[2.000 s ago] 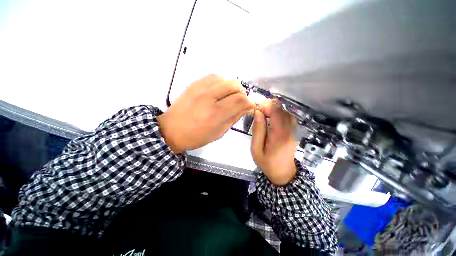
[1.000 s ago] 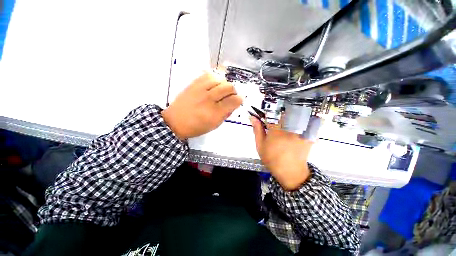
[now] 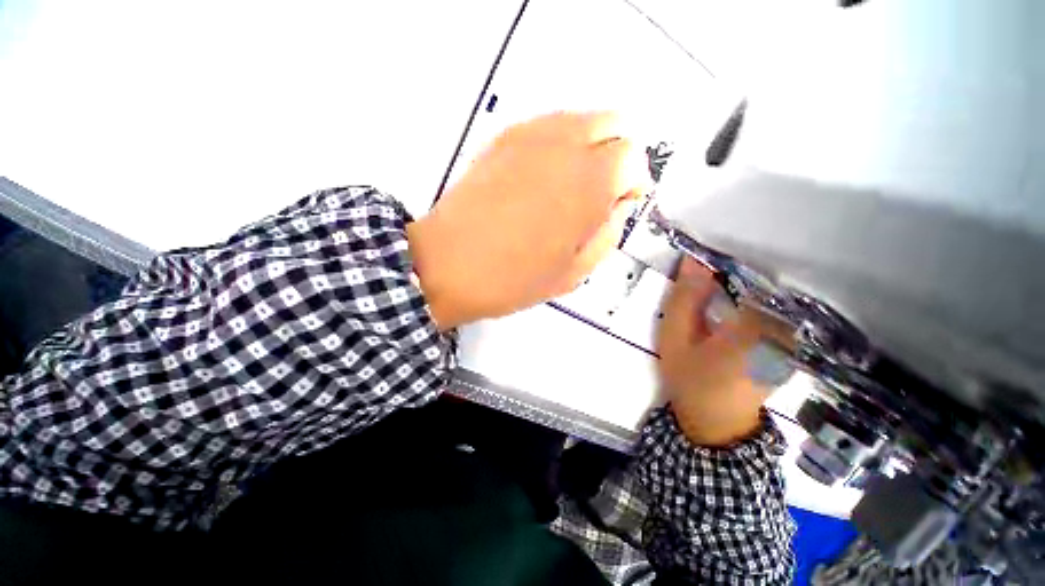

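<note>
My left hand (image 3: 533,218) is over the machine bed, its fingertips bunched at the small metal parts of the needle area (image 3: 658,160). Whether they pinch a thread cannot be seen. My right hand (image 3: 716,355) is blurred, just right of the needle plate (image 3: 625,286), with its fingers raised towards the metal cluster (image 3: 825,332). Its fingertips are partly hidden by the machine parts, and I cannot tell whether a tool is in them. The white sewing machine head (image 3: 905,149) fills the upper right.
The white table's front edge with its printed ruler (image 3: 539,410) runs below my hands. Plaid fabric (image 3: 607,527) hangs below the edge between my sleeves. A blue item (image 3: 823,540) and grey cloth lie at the lower right. A grey block and cylinders sit right of my right hand.
The view has shifted and the machine head covers more of it. The dark pointed tool seen at my right fingertips one second ago is not clearly visible now. My left fingers remain by the needle area.
</note>
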